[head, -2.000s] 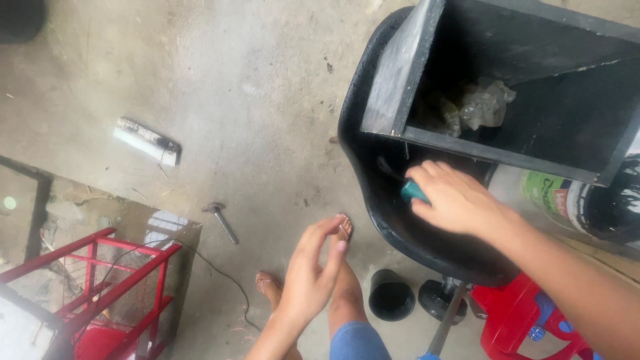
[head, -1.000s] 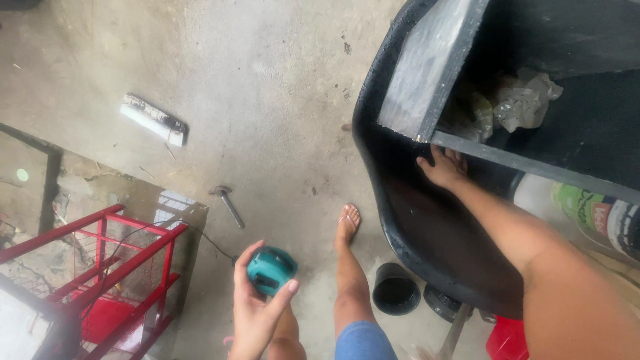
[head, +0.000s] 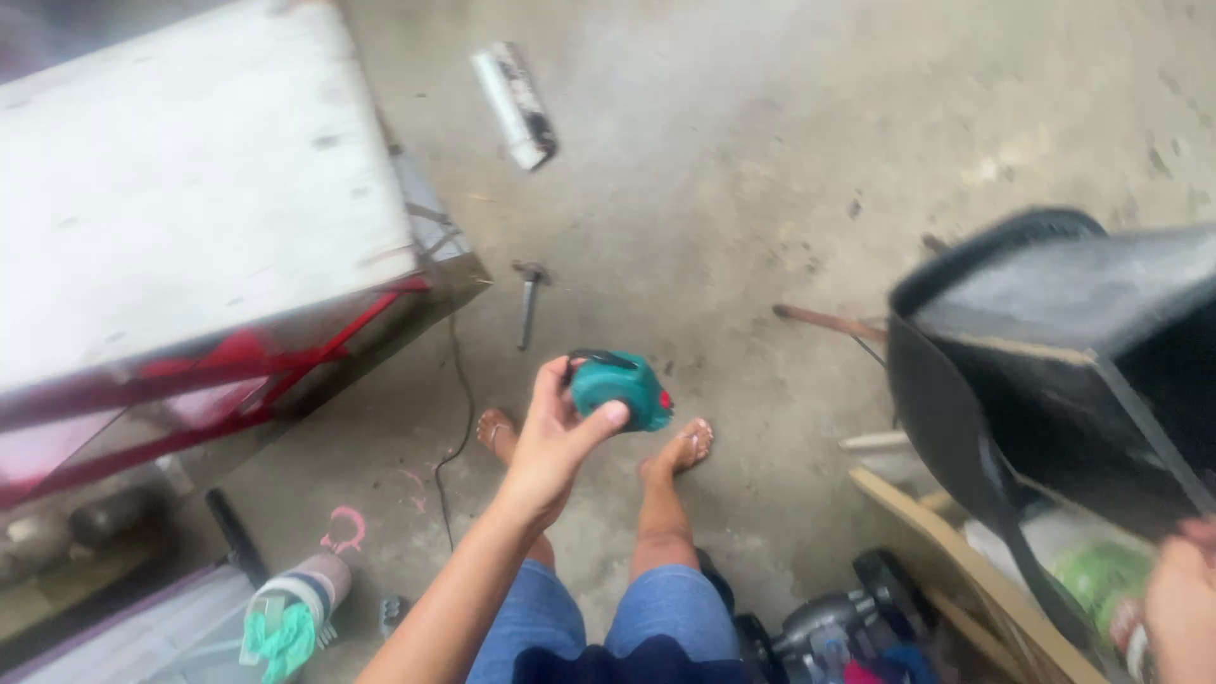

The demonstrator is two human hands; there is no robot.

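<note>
My left hand (head: pixel 560 427) grips a teal tape measure (head: pixel 619 391) with a black strap and a red part, held in front of my legs at the middle of the view. At the right edge my right hand (head: pixel 1183 579) is blurred and partly cut off, near the lower edge of a dark open box (head: pixel 1140 380) that rests in a black plastic chair shell (head: pixel 950 427). Whether its fingers hold anything is not clear. A hammer (head: pixel 527 304) lies on the concrete floor beyond my left hand.
A white-topped table (head: pixel 190 180) with a red metal frame stands at the left. A white, dark-stained block (head: pixel 515 106) lies on the floor. A cable (head: pixel 465 380) runs beside my foot. A cup with a teal cloth (head: pixel 280 636) is lower left; wooden boards (head: pixel 969 570) are lower right.
The tape measure was in my right hand two seconds ago and in my left hand one second ago, where it remains. The view has swung left, showing more of the white-topped table.
</note>
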